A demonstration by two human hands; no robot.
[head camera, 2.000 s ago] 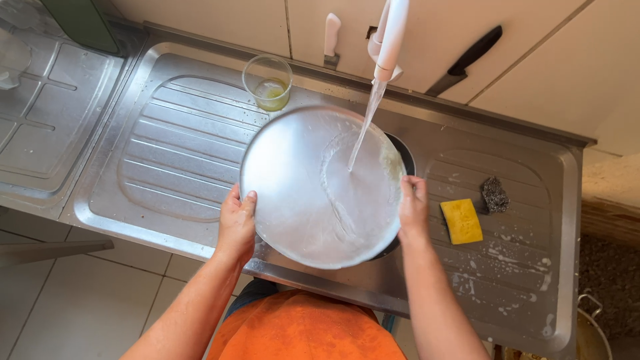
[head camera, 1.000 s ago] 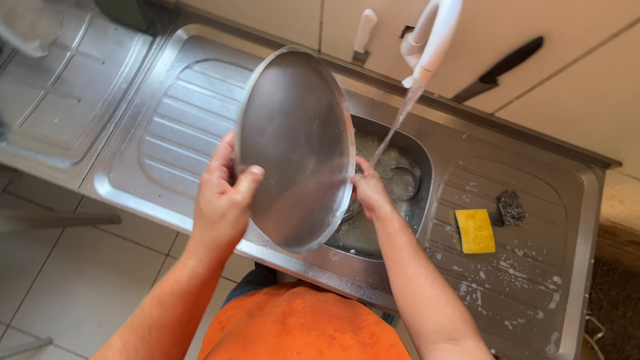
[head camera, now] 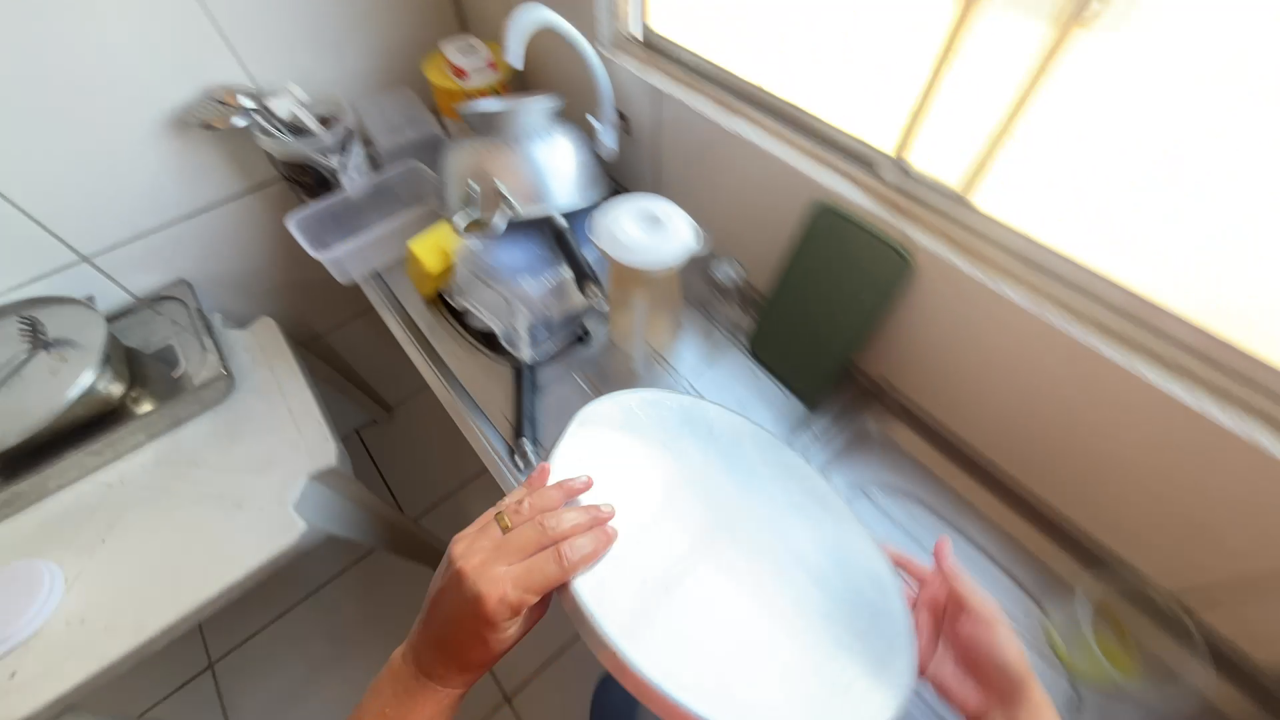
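Observation:
A large round metal lid or tray (head camera: 740,560), bright with glare, is tilted in front of me above the steel counter. My left hand (head camera: 510,570), with a ring on one finger, grips its left rim, fingers over the face. Beside the right rim is my right hand (head camera: 965,630), blurred, fingers spread and partly behind the edge; whether it bears on the rim is unclear. Beyond the lid, a dark green board (head camera: 832,305) leans on the wall. A clear cup with yellowish contents (head camera: 1110,635) stands blurred at the lower right.
A metal kettle (head camera: 530,160), a white-lidded jug (head camera: 645,260), a yellow sponge (head camera: 433,255), a clear plastic tub (head camera: 365,220) and a utensil holder (head camera: 305,145) crowd the counter's far end. A pale table (head camera: 200,460) on the left bears a lidded pot (head camera: 60,370). A window is at the upper right.
The view has swung far left, away from the running tap and sink. The round metal piece has gone from under the water to above the left part of the counter, its bright face now up.

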